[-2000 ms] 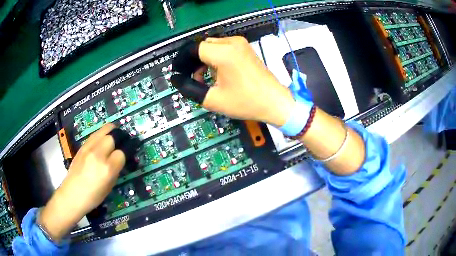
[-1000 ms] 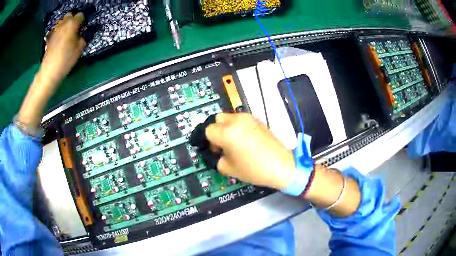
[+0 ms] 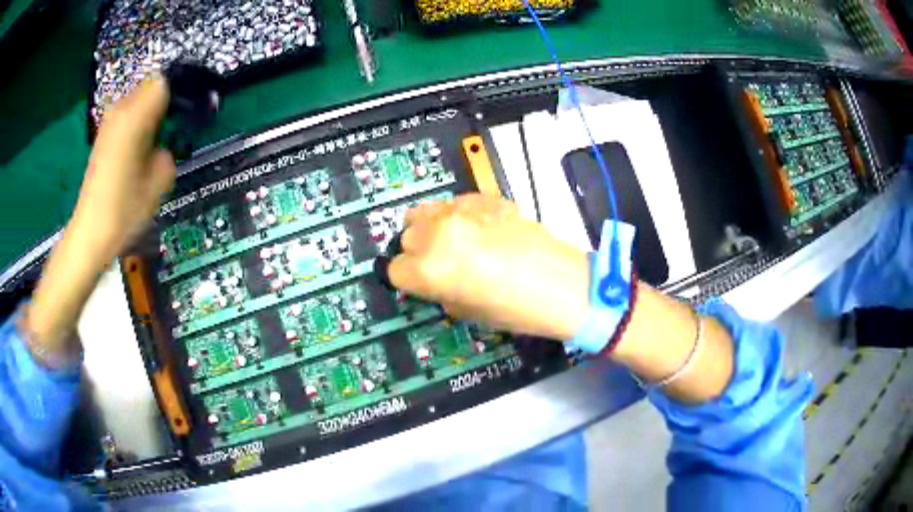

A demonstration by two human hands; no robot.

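Observation:
A black solder pallet (image 3: 412,414) lies on the conveyor before me with rows of small green circuit boards (image 3: 325,320). My left hand (image 3: 130,160), with black finger cots, is raised over the pallet's far left corner, beside the bin of silver capacitors (image 3: 225,40). Its fingertips are close together with a small capacitor-like piece (image 3: 212,100) at them. My right hand (image 3: 450,260), with black finger cots, is low over the boards at the pallet's right side. Its fingertips are bent down and partly hidden, so I cannot tell whether it holds anything.
A bin of yellow components (image 3: 491,10) and a slim silver stick (image 3: 360,45) are on the green bench (image 3: 641,30). A smartphone (image 3: 616,210) lies on white paper (image 3: 666,190). Another pallet (image 3: 791,215) is further right. A blue cord hangs to my right wrist strap.
My left hand has gone into the silver capacitor bin and come back to the pallet's far left corner. My right hand has moved from the pallet's far edge down over the boards.

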